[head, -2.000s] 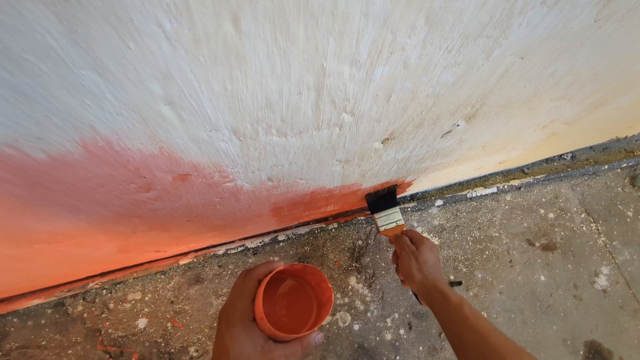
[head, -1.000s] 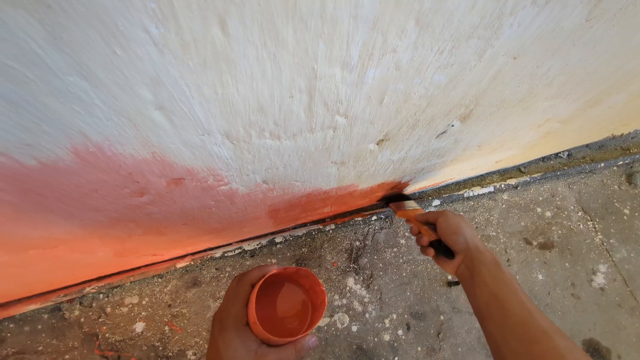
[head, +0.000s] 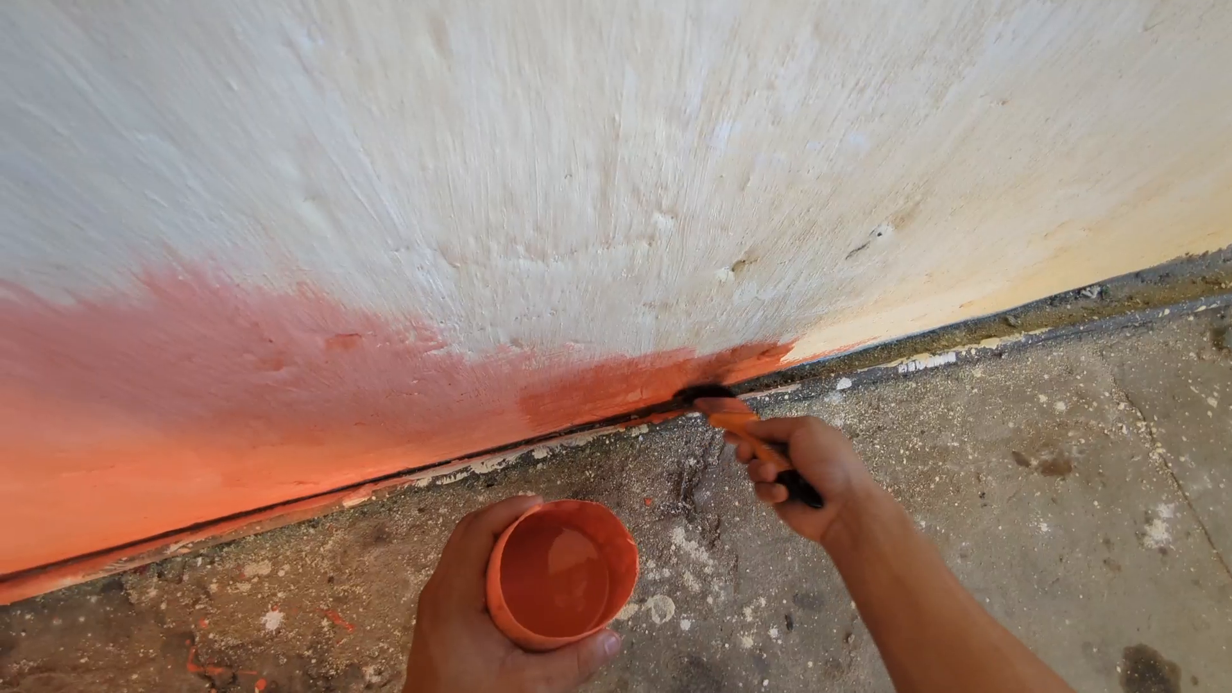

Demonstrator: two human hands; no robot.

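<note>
Around a round cup of orange paint [head: 563, 575], at the bottom centre, my left hand [head: 481, 606] is wrapped with its thumb along the near side. A paintbrush [head: 736, 420] with an orange and black handle is gripped in my right hand [head: 808, 472], right of the cup. Its dark bristles touch the foot of the wall, at the lower edge of a fresh orange-red band. The plastered wall [head: 577, 192] is whitish above, cream at the right, and pink to bright orange at the lower left.
A rough concrete floor [head: 962, 462] with pale specks and stains meets the wall along a slanting dark joint [head: 1039, 313]. Orange drips [head: 217, 667] lie on the floor at the lower left. A thin crack runs across the floor at the right.
The brush has moved left along the foot of the wall since one second ago. Two seconds ago its bristles pointed up against the wall. The cup stays in my left hand.
</note>
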